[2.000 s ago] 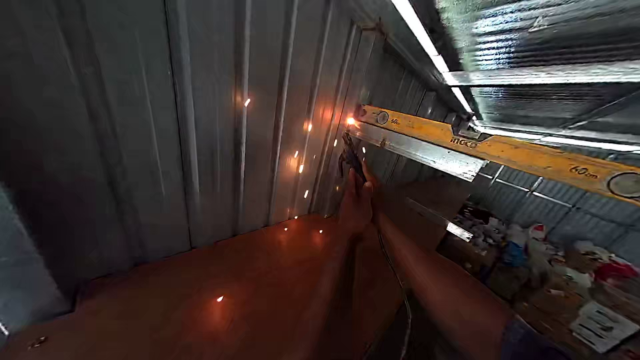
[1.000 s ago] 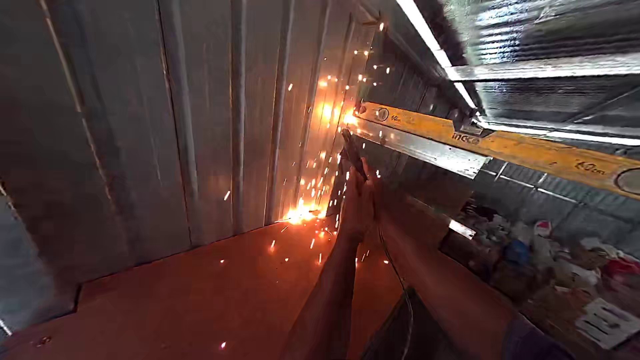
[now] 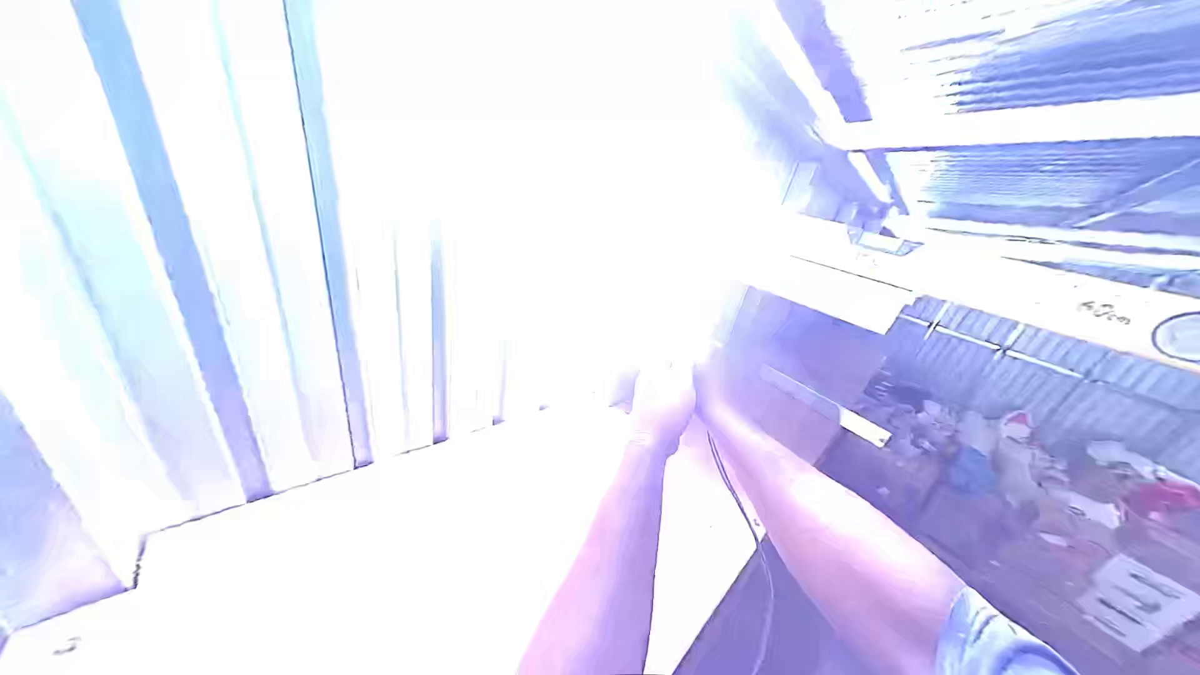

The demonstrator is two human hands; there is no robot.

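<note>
White glare washes out the middle of the head view and hides the tool tip and work point. My left hand (image 3: 664, 403) is closed at the glare's lower edge. My right hand (image 3: 703, 380) is beside it, mostly lost in the light. Both keep the grip seen earlier around a dark welding electrode holder, which the glare now hides. A thin cable (image 3: 764, 562) runs down between my forearms. To the upper right a spirit level (image 3: 1050, 281) lies along a metal bar (image 3: 834, 292); their left ends fade into the glare.
A ribbed metal sheet wall (image 3: 328, 234) rises at the left above a flat panel (image 3: 328, 572). Metal beams (image 3: 1031, 122) cross under corrugated roofing at the upper right. Mixed items, among them a red one (image 3: 1162, 497), lie in a pile at the lower right.
Orange sparks around the holder and wall have given way to intense white light over most of the view. My arms stay in nearly the same place.
</note>
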